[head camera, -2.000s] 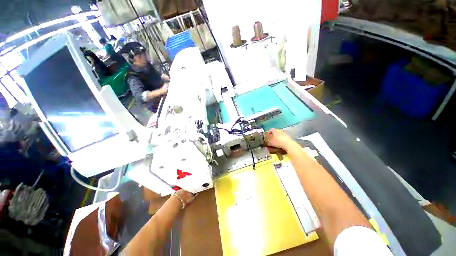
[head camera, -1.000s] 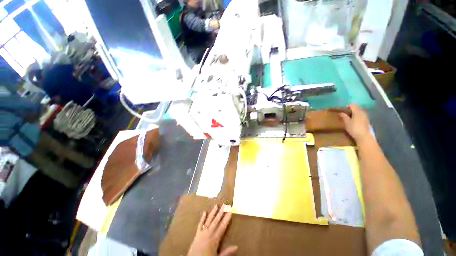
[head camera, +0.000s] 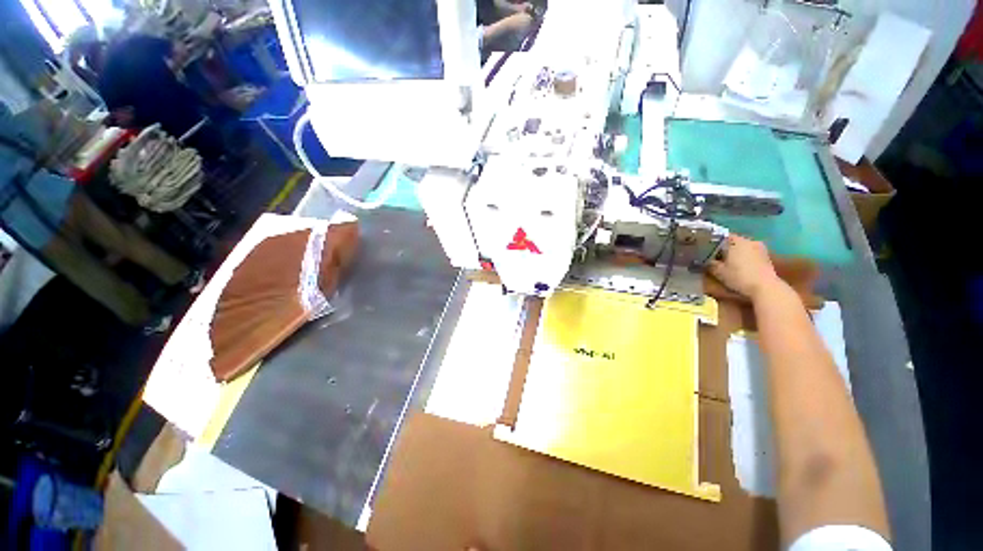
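Observation:
The yellow template flap lies in front of the machine head, on a large brown fabric panel that spreads towards me. White template strips lie on both sides, the left one and the right one. My right hand is at the right end of the metal carriage clamp, with fingers bent at its edge beside brown fabric; whether it grips anything is unclear. My left hand is out of the picture, apart from a possible sliver at the bottom edge.
A fanned stack of small brown pieces lies on white card at the left of the dark table. A control screen stands behind it. A teal bed area is behind the clamp. A person's hands show beyond the machine.
My left hand has left the panel's front area. My right hand has moved from the brown fabric's far edge to the clamp's right end. The camera view has shifted left.

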